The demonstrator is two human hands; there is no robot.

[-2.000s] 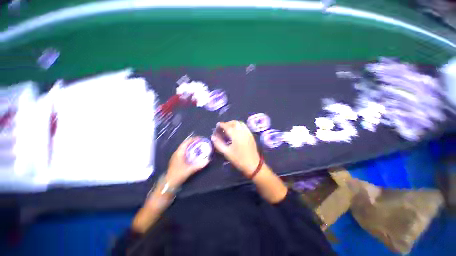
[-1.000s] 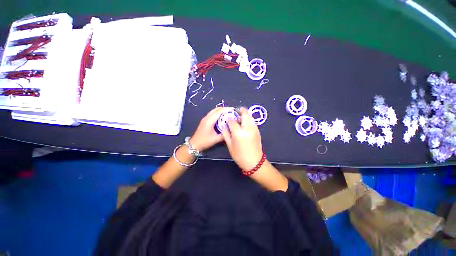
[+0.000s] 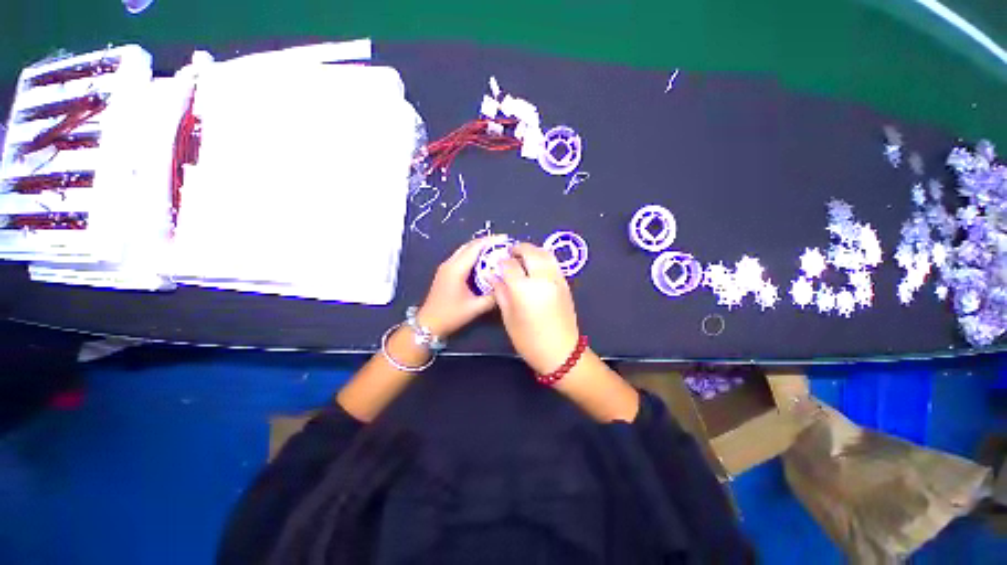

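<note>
My left hand (image 3: pixel 455 294) holds a round purple-tinged housing (image 3: pixel 489 266) above the front of the black bench. My right hand (image 3: pixel 537 300) is against the housing's right side, its thumb and fingers pinched on the top; whether they hold a small part is hidden. Another housing (image 3: pixel 566 254) lies just right of my hands. Two more housings, one behind (image 3: pixel 653 227) and one in front (image 3: pixel 676 273), lie further right. A further housing (image 3: pixel 560 150) lies at the back beside white wired modules (image 3: pixel 527 124) with red leads (image 3: pixel 473 139).
White slotted tray (image 3: pixel 55 155) with dark-red wire bundles and a flat white foam tray (image 3: pixel 293 182) are at left. Star-shaped inserts (image 3: pixel 845 265) spread to a heap (image 3: pixel 978 243) at right. A thin loop (image 3: pixel 713 324) lies near the front edge. A green belt (image 3: pixel 618 28) runs behind; an open cardboard box (image 3: pixel 740 419) is below.
Since two seconds ago, my right hand has come from apart onto the housing in my left hand. Over the last second both hands have stayed there, with little change.
</note>
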